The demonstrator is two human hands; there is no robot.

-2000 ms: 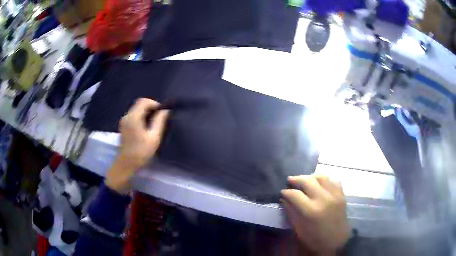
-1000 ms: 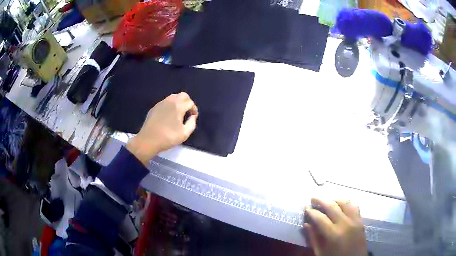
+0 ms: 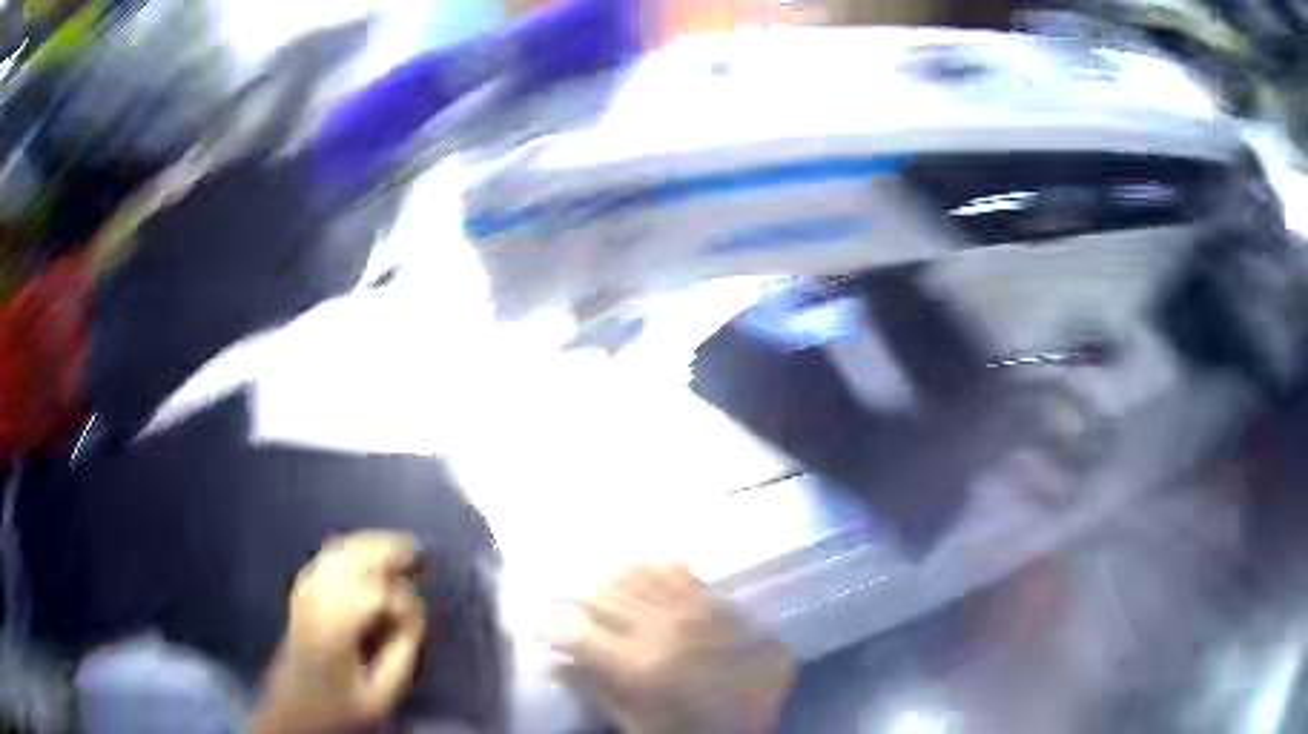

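The view is strongly blurred. Black fabric panels (image 3: 187, 531) lie at the lower left, and more black fabric (image 3: 215, 273) lies behind them. My left hand (image 3: 352, 624) is over the right part of the near panels, its fingers curled; whether it grips fabric cannot be told. My right hand (image 3: 674, 653) is low at the table's front edge, right of the panels, fingers loosely bent, with nothing visible in it. The white sewing machine (image 3: 689, 237) crosses the upper middle and right. Its needle area is lost in glare.
Small dark fabric pieces (image 3: 918, 373) lie under the machine arm, with a blurred blue item (image 3: 811, 318) beside them. A purple fluffy cloth (image 3: 474, 86) is at the machine head's end. A red plastic bag (image 3: 43, 351) is at the far left.
The view has swung right, bringing the machine arm and the small pieces to the middle. The wide panel under my hands two seconds ago was off the front table area one second ago.
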